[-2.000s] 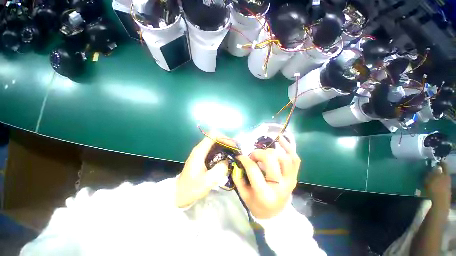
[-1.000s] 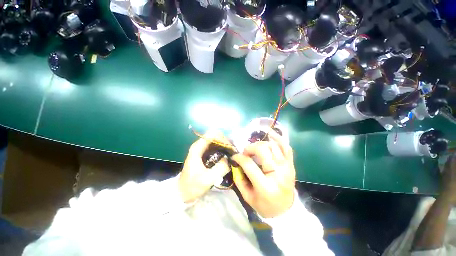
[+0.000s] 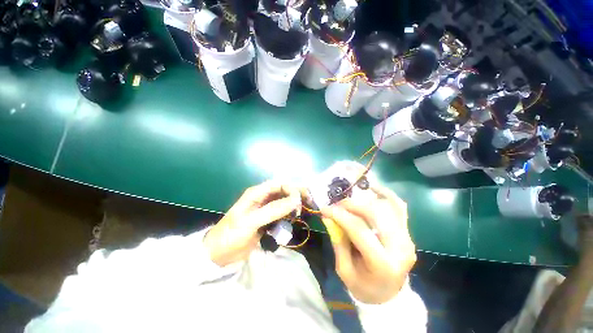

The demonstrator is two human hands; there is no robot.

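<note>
A white housing (image 3: 352,170) is at the bench's near edge, its round end with a dark hub turned up and thin red and yellow leads rising from it. My right hand (image 3: 377,240) is closed around its near side, with a yellow patch at the fingers. My left hand (image 3: 250,218) pinches leads just left of the housing. A dark ball head part with a white block (image 3: 281,232) hangs below my left fingers, with a looped orange wire beside it. The fingertips of both hands are close together; the exact pinch point is partly hidden by glare.
White housings with black balls and wires stand or lie along the back, such as one with a dark panel (image 3: 227,71). Loose black ball heads (image 3: 97,84) are at far left. Another housing (image 3: 519,201) lies at right near a person's arm (image 3: 573,279). Brown cartons (image 3: 52,227) are below.
My left fingers have shifted from around the black part to the leads, and the part now hangs lower with its white block showing. My right hand has moved slightly right and down.
</note>
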